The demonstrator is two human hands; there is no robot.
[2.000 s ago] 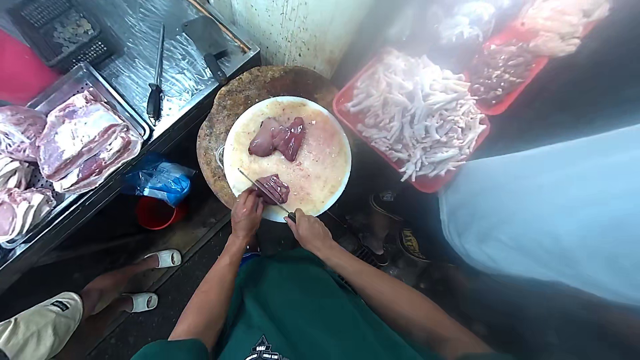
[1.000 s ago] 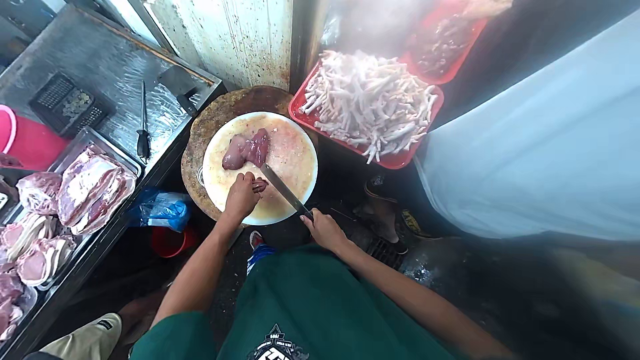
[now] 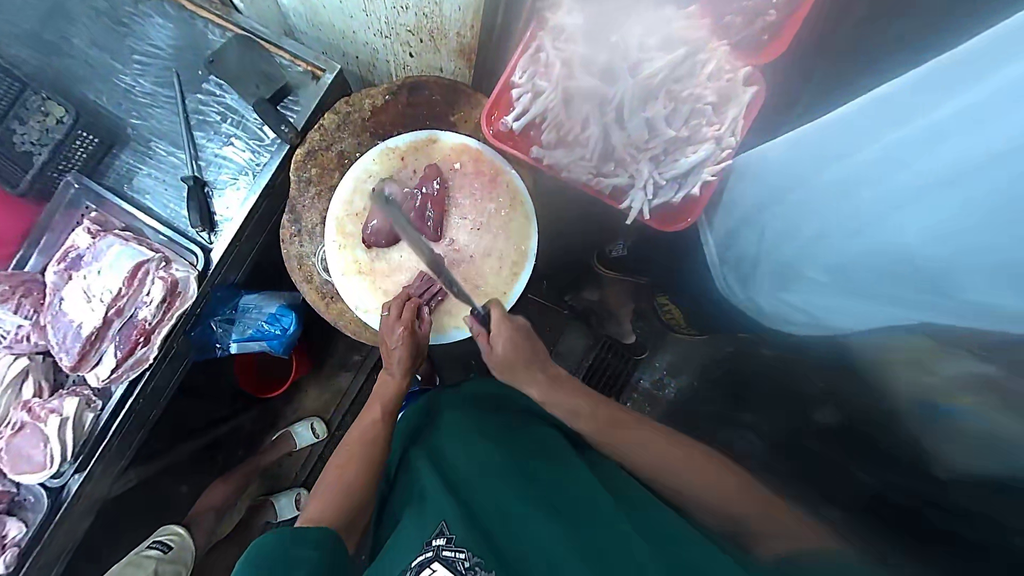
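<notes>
A round white cutting board (image 3: pixel 488 240) lies on a thick round wooden chopping block (image 3: pixel 308 200). My right hand (image 3: pixel 512 344) grips the black handle of a knife (image 3: pixel 432 258), whose blade points up and left across the board. The blade passes over part of a larger piece of dark red raw meat, perhaps liver (image 3: pixel 430 204). Near the board's front edge, my left hand (image 3: pixel 405 332) has its fingers on a smaller piece of sliced dark red meat (image 3: pixel 426 290), just left of the blade.
On the metal counter at left are a cleaver (image 3: pixel 252 76), a sharpening steel (image 3: pixel 192 160) and a tray of raw meat (image 3: pixel 120 296). A red tray of chicken feet (image 3: pixel 624 120) stands at upper right. A red bucket (image 3: pixel 268 376) and another person's sandalled feet (image 3: pixel 300 434) are below the counter.
The knife was low beside the small piece two seconds ago; now its blade is raised over the board and reaches across the larger meat. The view has shifted.
</notes>
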